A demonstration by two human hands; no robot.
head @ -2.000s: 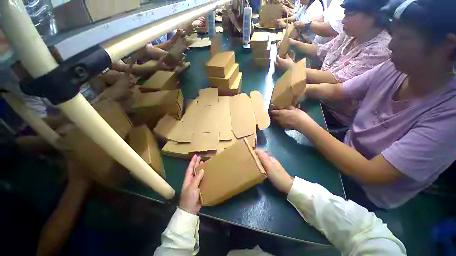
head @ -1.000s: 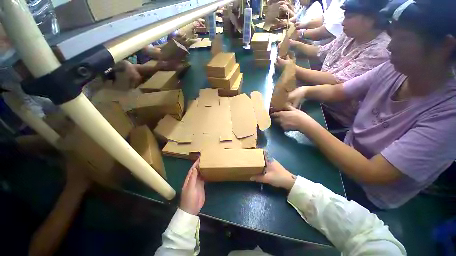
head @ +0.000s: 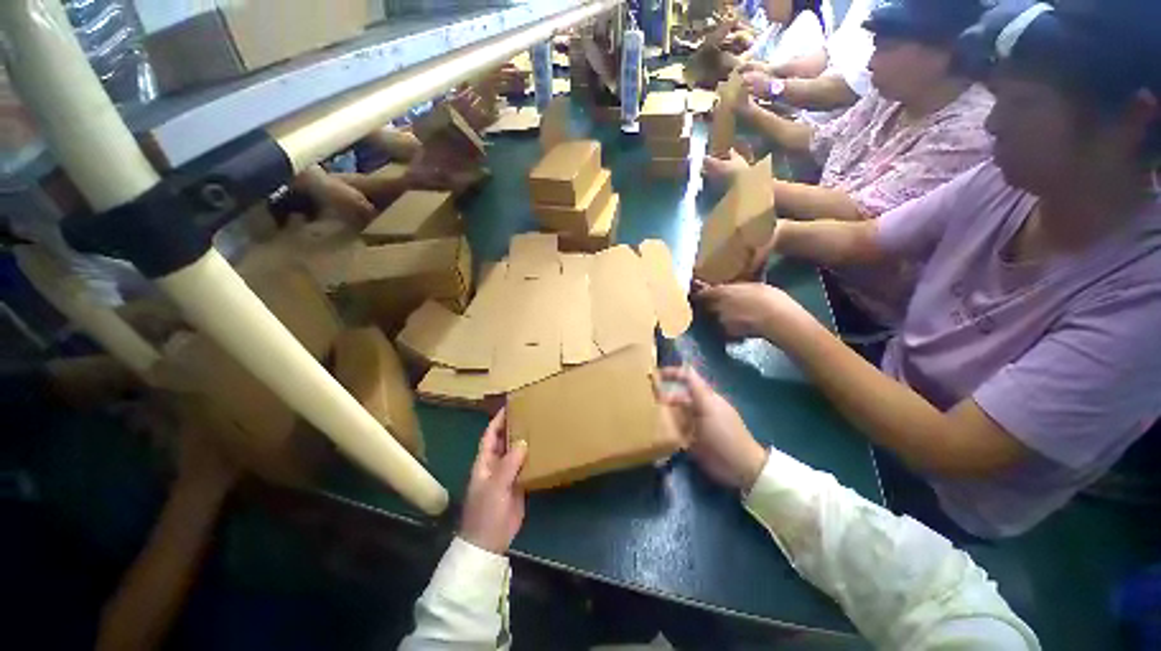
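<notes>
A closed plain brown mailer box (head: 588, 420) is held tilted above the table's near edge, its broad face towards me. My left hand (head: 494, 483) grips its left end, with the thumb on the front face. My right hand (head: 708, 426) is at its right end, slightly blurred, with the fingers on the end edge. Flat brown box blanks (head: 541, 312) with rounded flaps lie in a loose pile just beyond the box, which hides their near edge.
A cream rack pipe (head: 299, 375) with a black pipe joint (head: 185, 204) slants across the left. Loose boxes (head: 401, 277) lie behind it. Stacked boxes (head: 567, 178) stand beyond the blanks. A person in purple (head: 1006, 305) handles a box (head: 736, 232) at right. An overhead shelf (head: 344, 87) is upper left.
The box was turned from a tilted broad face to its narrow side, and now its broad face shows again. Both hands stay at its ends. The person at right has moved their box.
</notes>
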